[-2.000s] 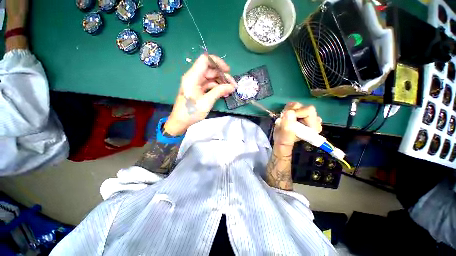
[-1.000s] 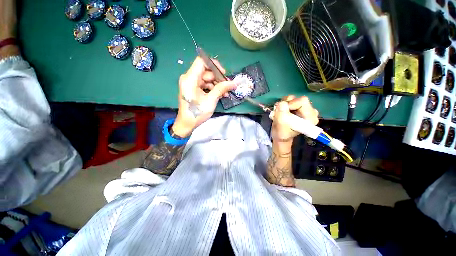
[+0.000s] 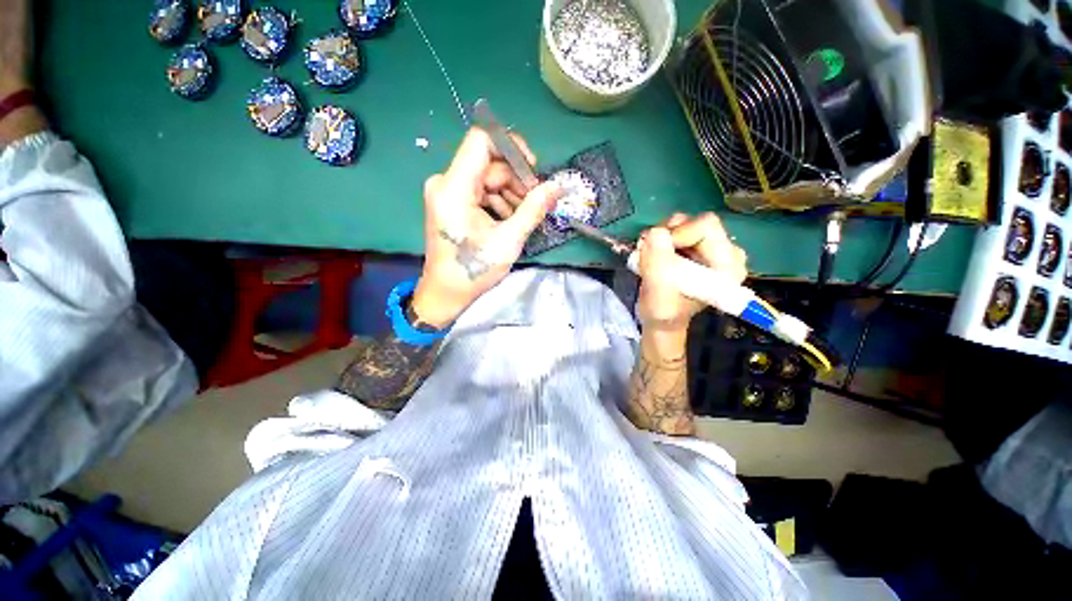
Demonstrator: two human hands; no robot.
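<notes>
A round circuit board assembly (image 3: 571, 197) with a bright top sits on a dark rectangular block (image 3: 609, 188) near the bench's front edge. My left hand (image 3: 484, 217) holds grey tweezers (image 3: 506, 143) slanting over the disc's left side, its fingertips against the disc. A thin solder wire (image 3: 433, 49) runs up from behind that hand. My right hand (image 3: 688, 272) grips the white soldering iron (image 3: 719, 290), its metal shaft pointing left to the disc's lower edge. The exact tip contact is too small to tell.
Several round assemblies (image 3: 333, 59) stand at upper left. A cream cup (image 3: 601, 53) of silvery bits, a black fan (image 3: 782, 106) and a yellow plate (image 3: 959, 173) stand behind and right. A white tray (image 3: 1013, 317) is far right, a black tray (image 3: 752, 376) below the edge. A person's sleeve (image 3: 71, 282) is left.
The view has shifted, so bench items appear further left than at first. The iron's shaft now reaches the disc's lower edge. Both hands keep their holds; the tweezers' angle has changed slightly.
</notes>
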